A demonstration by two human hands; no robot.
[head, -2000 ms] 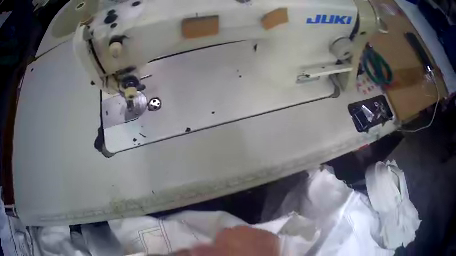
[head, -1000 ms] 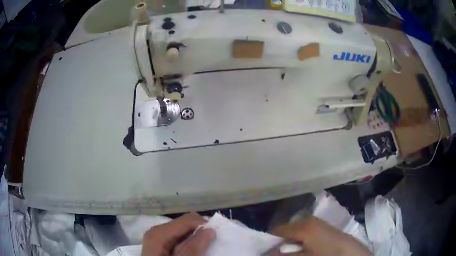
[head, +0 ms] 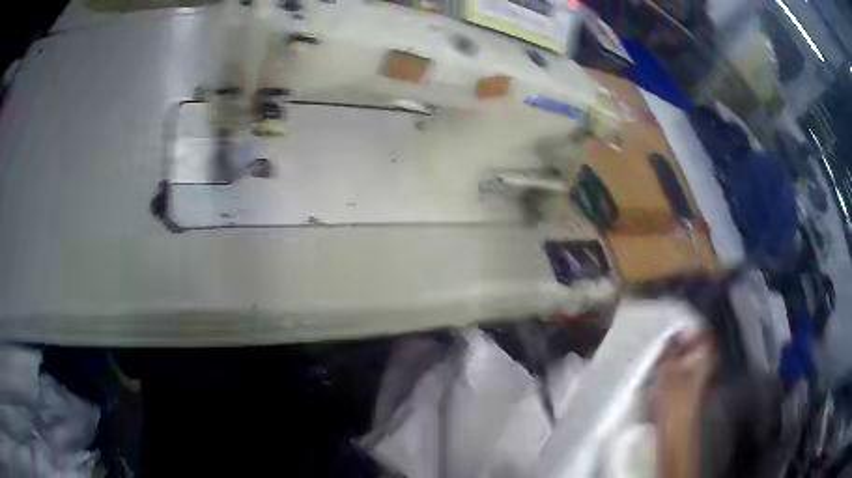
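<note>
A white garment piece (head: 607, 383) is stretched at the lower right, its upper end raised beside the table's right corner. My right hand (head: 687, 364), strongly blurred, is at this cloth and appears to grip it; its fingers are not clear. More white cloth (head: 476, 401) hangs below the table's front edge. My left hand is not in view. The small white handle seen earlier cannot be made out.
A cream JUKI sewing machine (head: 448, 70) stands on the cream table (head: 280, 280). A black parts tray (head: 576, 260) lies near its right end, beside cardboard (head: 645, 252) with green-handled scissors (head: 594, 196). Heaped white cloth (head: 42, 411) lies at lower left.
The view has turned to the right and blurred. The garment piece has moved from the front middle to the right with my right hand. My left hand has left the picture.
</note>
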